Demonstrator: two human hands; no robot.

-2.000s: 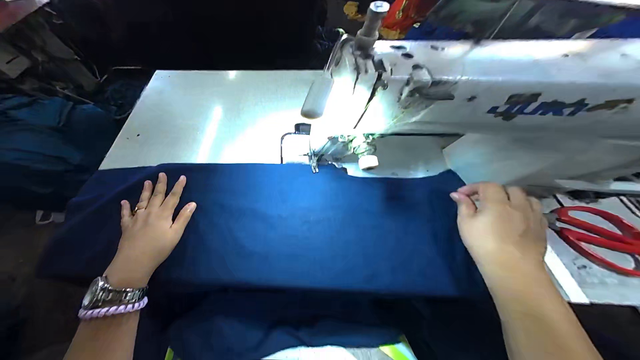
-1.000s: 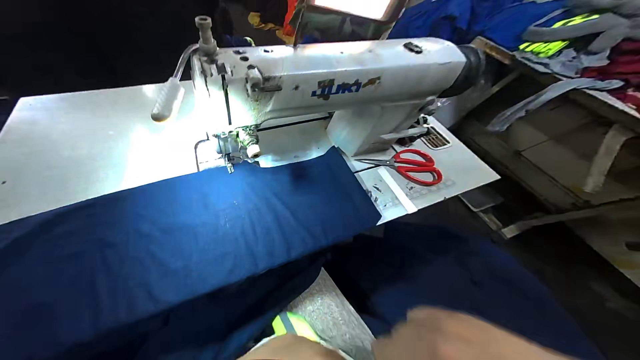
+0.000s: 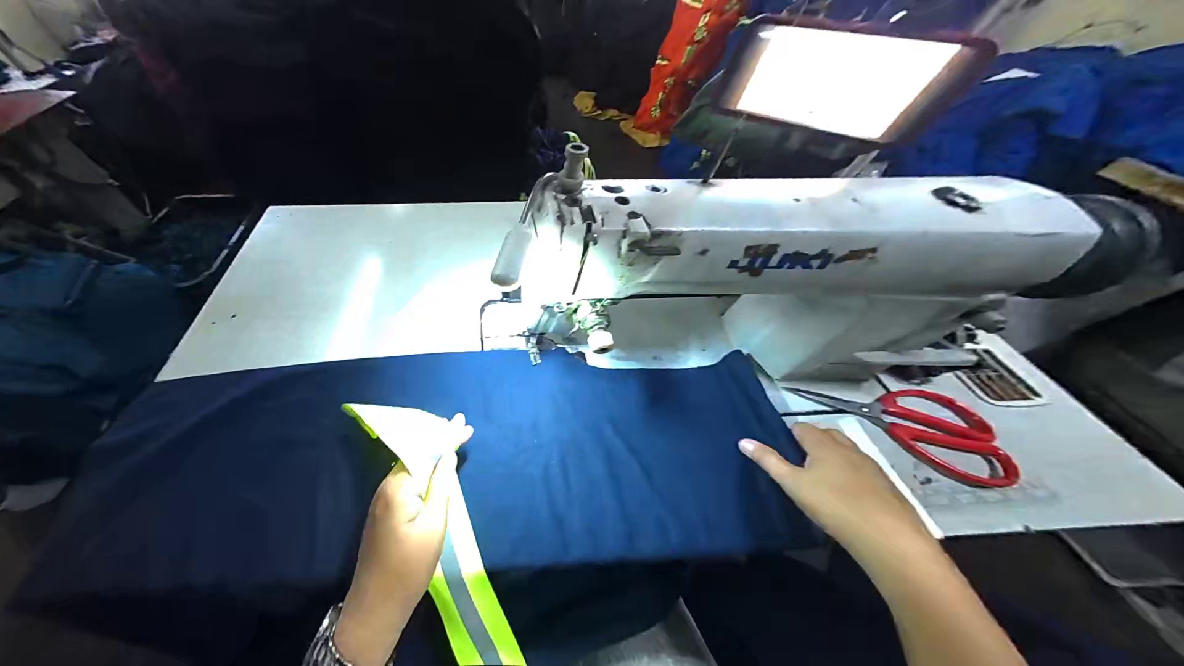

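Navy fabric (image 3: pixel 592 462) lies across the front of the white sewing table, its far edge at the presser foot (image 3: pixel 535 350) of a Juki sewing machine (image 3: pixel 832 240). Above the fabric's middle left, my left hand (image 3: pixel 407 518) grips a strip of yellow-green reflective tape (image 3: pixel 467 592) with a grey band. The strip's upper end is folded over and shows its pale side; the rest hangs down toward me. My right hand (image 3: pixel 832 481) rests at the fabric's right edge, thumb on the cloth and fingers bent beside it. Whether it pinches the cloth is unclear.
Red-handled scissors (image 3: pixel 953 439) lie on the table (image 3: pixel 1091 462) right of my right hand, blades toward the machine. A bright lamp panel (image 3: pixel 851 79) stands above the machine arm. Blue cloth (image 3: pixel 1045 116) is piled behind at the right, and a red patterned bag (image 3: pixel 689 65) sits behind the machine.
My left hand, flat on the fabric two seconds ago, now holds the reflective strip up over it. My right hand is back at the fabric's right edge. The view swung right and back.
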